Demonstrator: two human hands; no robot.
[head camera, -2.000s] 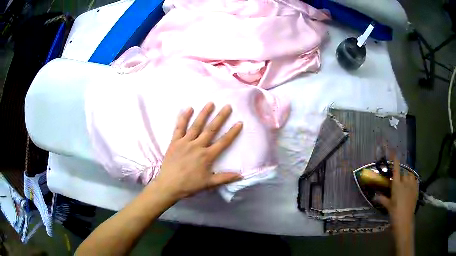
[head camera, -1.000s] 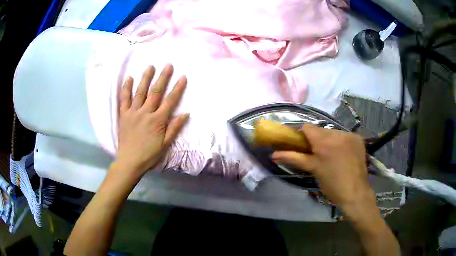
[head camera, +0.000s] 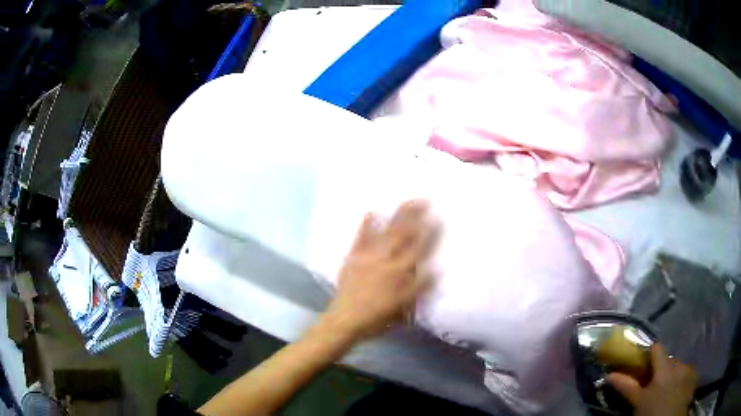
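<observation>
The pink satin garment (head camera: 520, 268) lies over the padded pressing buck (head camera: 236, 154), looking nearly white under the light. Its spare bulk is heaped behind the buck. My left hand (head camera: 386, 268) is blurred and rests on the cloth near its left part, holding nothing that I can see. My right hand (head camera: 662, 382) is at the lower right, closed around the yellow-brown handle of the steam iron (head camera: 593, 357). The iron is at the garment's right end, beside the grey iron rest; whether its plate touches the cloth is hidden.
The grey iron rest (head camera: 699, 305) is at the right. A small dark bottle (head camera: 697, 175) with a white nozzle stands behind it. A blue support arm (head camera: 390, 57) lies behind the buck. A brown wicker basket (head camera: 118, 154) and white-blue striped cloth (head camera: 150, 296) are at the left.
The view has swung left, showing more of the basket side. The iron in my right hand is now at the garment's right end. My left hand has shifted on the cloth, its fingers now blurred.
</observation>
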